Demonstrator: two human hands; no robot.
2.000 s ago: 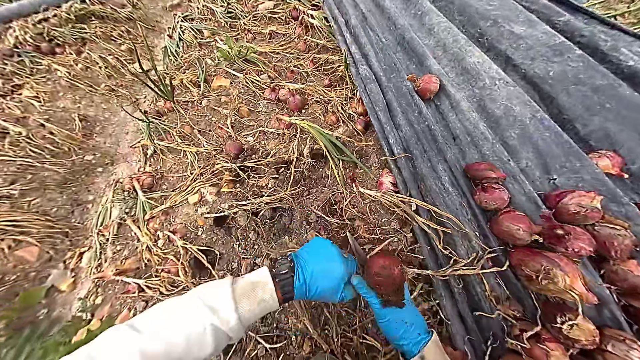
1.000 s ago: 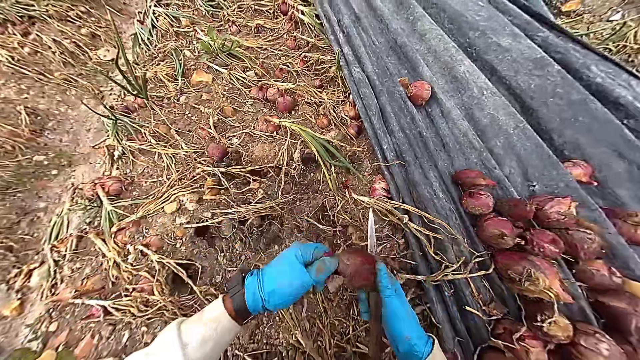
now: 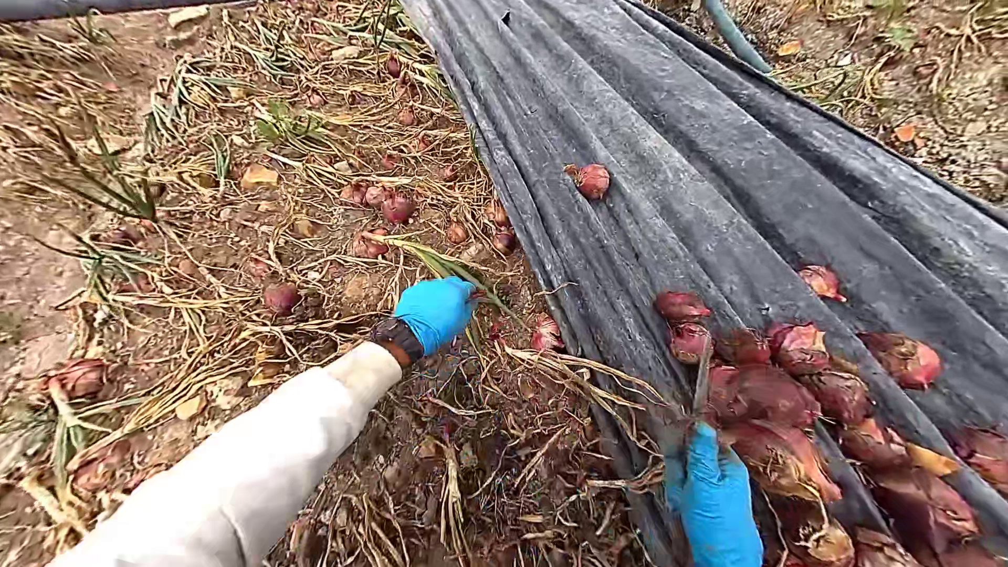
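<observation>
My left hand, in a blue glove with a dark watch at the wrist, is over the soil beside green and dry onion leaves. Its fingers are curled and mostly hidden, so what it grips is unclear. My right hand, also blue-gloved, is closed on a knife, whose blade points up and away, near the red onions piled on the dark plastic sheet. A blurred patch lies beside its fingers. A single red onion lies farther up the sheet.
Several red onions lie on the soil at left among dry stalks. Another red onion touches the sheet's left edge. A hose or pipe lies beyond the sheet, and a grey bar runs along the top left.
My hands have moved apart: the left forward over the leaves, the right toward the onion pile with the knife. The onion earlier between them is no longer held there.
</observation>
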